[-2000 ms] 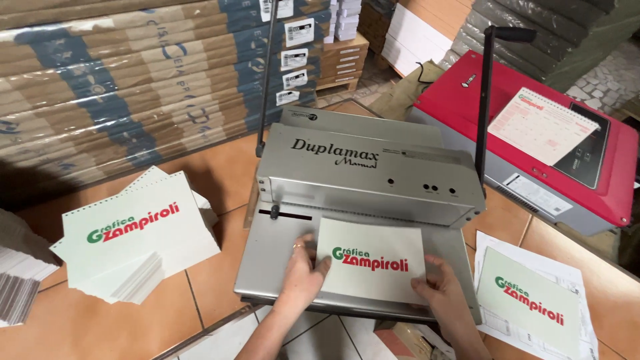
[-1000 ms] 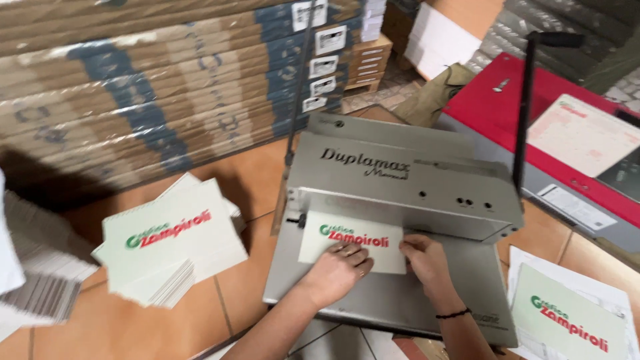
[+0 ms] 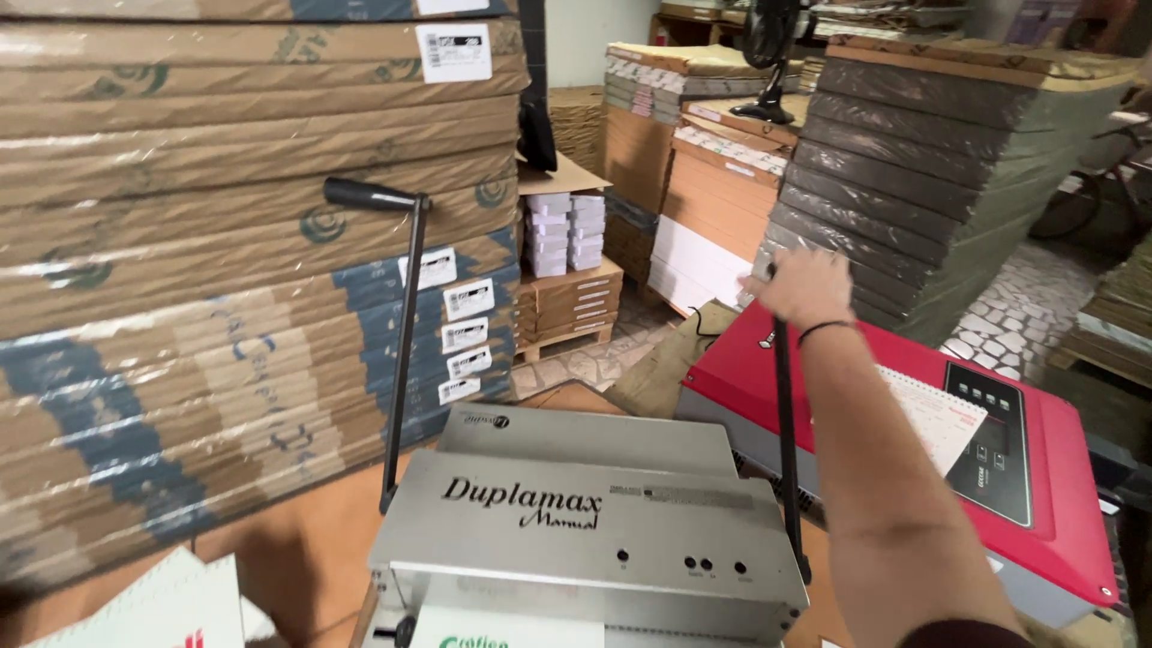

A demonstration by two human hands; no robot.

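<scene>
My right hand point(image 3: 805, 286) is closed around the top of the right lever point(image 3: 785, 405) of a grey metal manual punching machine point(image 3: 585, 522). The left lever point(image 3: 407, 351), with its black handle, stands upright with no hand on it. A printed white sheet point(image 3: 513, 625) lies at the front of the machine, its upper edge at the slot; its lower part is cut off by the frame. My left hand is not in view. At the lower left are printed sheets point(image 3: 162, 603) with small holes along one edge.
Wrapped paper stacks point(image 3: 225, 225) rise behind on the left. A red and grey machine point(image 3: 1053, 468) with a spiral-bound calendar point(image 3: 931, 418) on it stands at right. Dark wrapped stacks point(image 3: 900, 171), cartons and a black fan point(image 3: 765, 54) are farther back.
My right hand has gone from the sheet up to the right lever. My left hand, on the sheet one second ago, has left the view. The view has tilted up.
</scene>
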